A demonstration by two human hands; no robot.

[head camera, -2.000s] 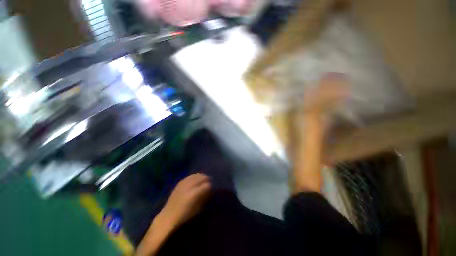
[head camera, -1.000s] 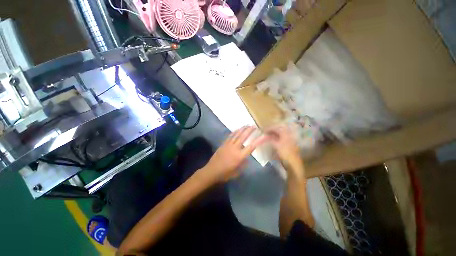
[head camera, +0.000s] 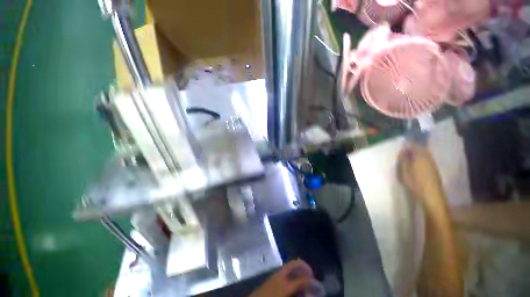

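My left hand [head camera: 287, 279] is at the bottom edge, partly cut off, in front of the press. Its fingers are closed on a pale translucent piece that looks like a fan blade [head camera: 315, 288]. My right hand [head camera: 414, 165] reaches to the far part of the white sheet [head camera: 372, 191], fingers down on it. It is blurred and its fingertips are hidden, so I cannot tell whether it holds anything. The press [head camera: 226, 162], with its upright silver-white cylinder [head camera: 152, 130], stands left of my hands.
Pink fan heads [head camera: 405, 75] lie beyond the sheet. An open carton [head camera: 209, 35] is behind the press. A blue knob [head camera: 314, 181] and a looping black hose sit between press and bench. The blade carton [head camera: 494, 223] is at the right edge.
The view has swung left toward the press. My hands, together near the blade carton before, are now apart: the right one far out on the sheet, the left one low by the press.
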